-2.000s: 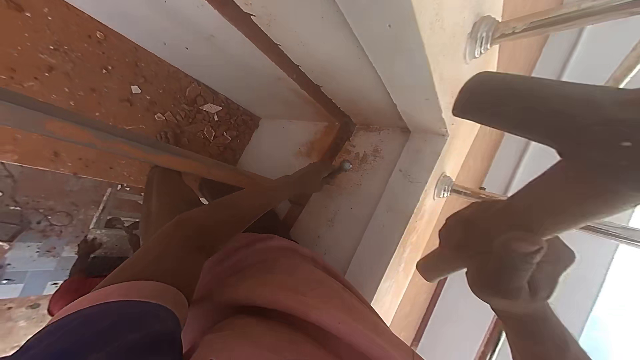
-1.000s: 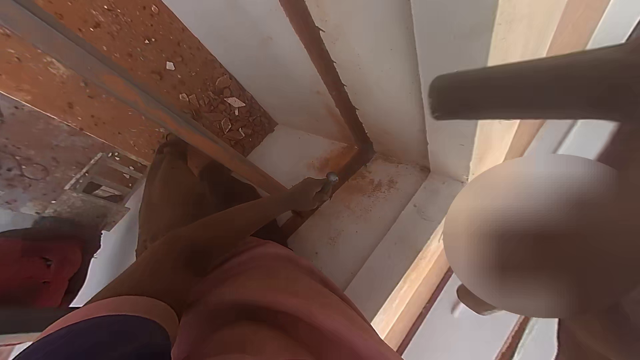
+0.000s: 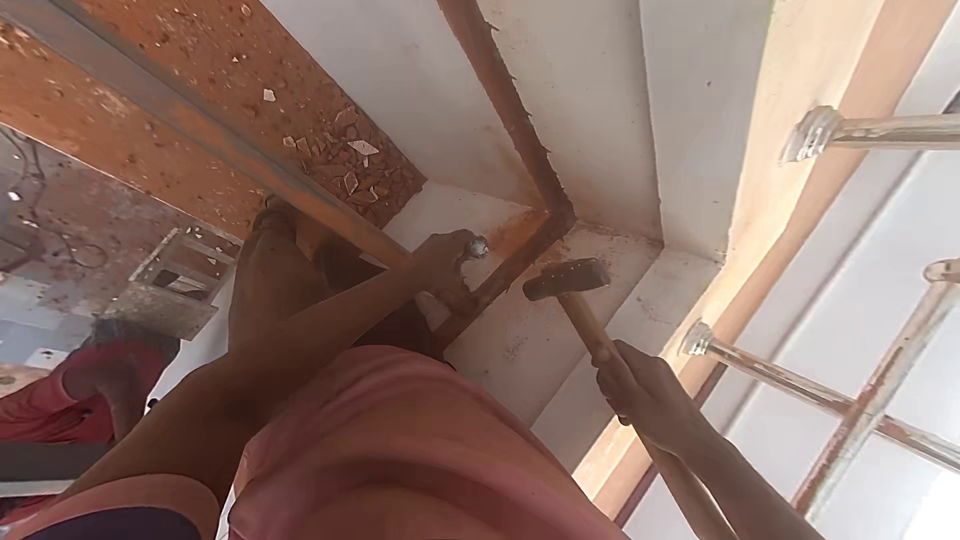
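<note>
My left hand (image 3: 450, 274) grips a metal chisel, of which little more than the struck round end (image 3: 477, 247) shows. It rests by the rough channel (image 3: 525, 259) cut in the white wall, below the channel's corner. The chisel's tip is hidden. A hammer with a wooden handle and a dark, worn steel head (image 3: 566, 280) is in my right hand (image 3: 637, 386), which closes round the middle of the handle. The hammer head is to the right of the chisel end, apart from it, in front of the white ledge.
A long metal bar (image 3: 225, 150) runs diagonally at upper left. Broken tile pieces (image 3: 360, 165) lie on the reddish ground. A hollow block (image 3: 180, 281) is near my legs. A person in red (image 3: 82, 397) is at lower left. Metal railings (image 3: 787, 379) stand at right.
The hammer has come down from near the camera at the right to beside the channel, still in my right hand. My left hand stays by the channel with the chisel.
</note>
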